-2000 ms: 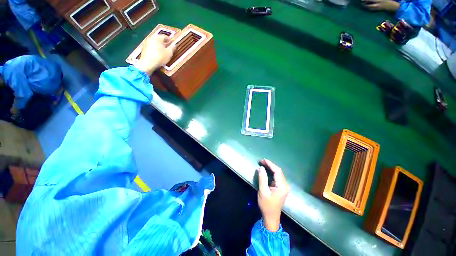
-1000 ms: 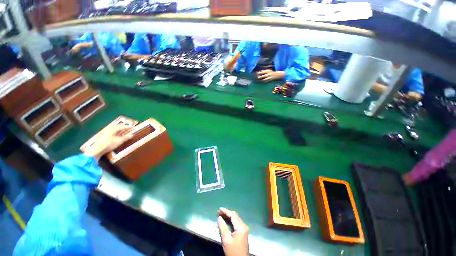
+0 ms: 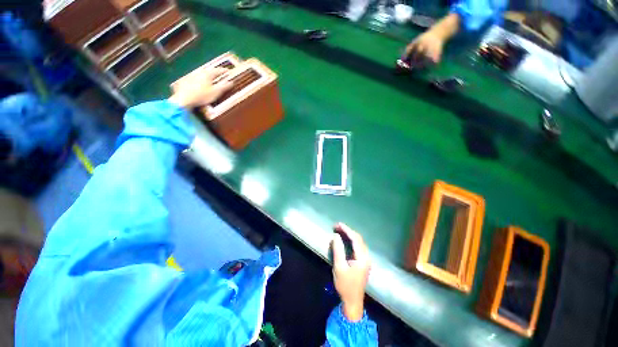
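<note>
My left hand (image 3: 198, 88) rests on the tops of two brown frame stacks with pale-rimmed tops; the nearer stack (image 3: 249, 116) shows a hollow, ribbed opening. Its fingertips are over the openings, and I cannot tell if they grip a frame. My right hand (image 3: 352, 268) is near the bench's front edge, thumb and fingers curled with a dark gap between; it is unclear whether it holds anything small. A clear plate with a white border (image 3: 332, 162) lies alone on the green bench between the hands.
At right stand an orange stack of empty frames (image 3: 425, 263) and a stack of loaded frames (image 3: 495, 303) with a black top, beside a black tray (image 3: 584, 284). More brown stacks (image 3: 139, 37) stand at upper left. Another person's hand (image 3: 434, 42) is across the bench, near small devices (image 3: 549, 123).
The view swung up and right, then back down. My hands keep about the same places on the stacks and near the edge. Another person's hand now reaches a small device across the bench.
</note>
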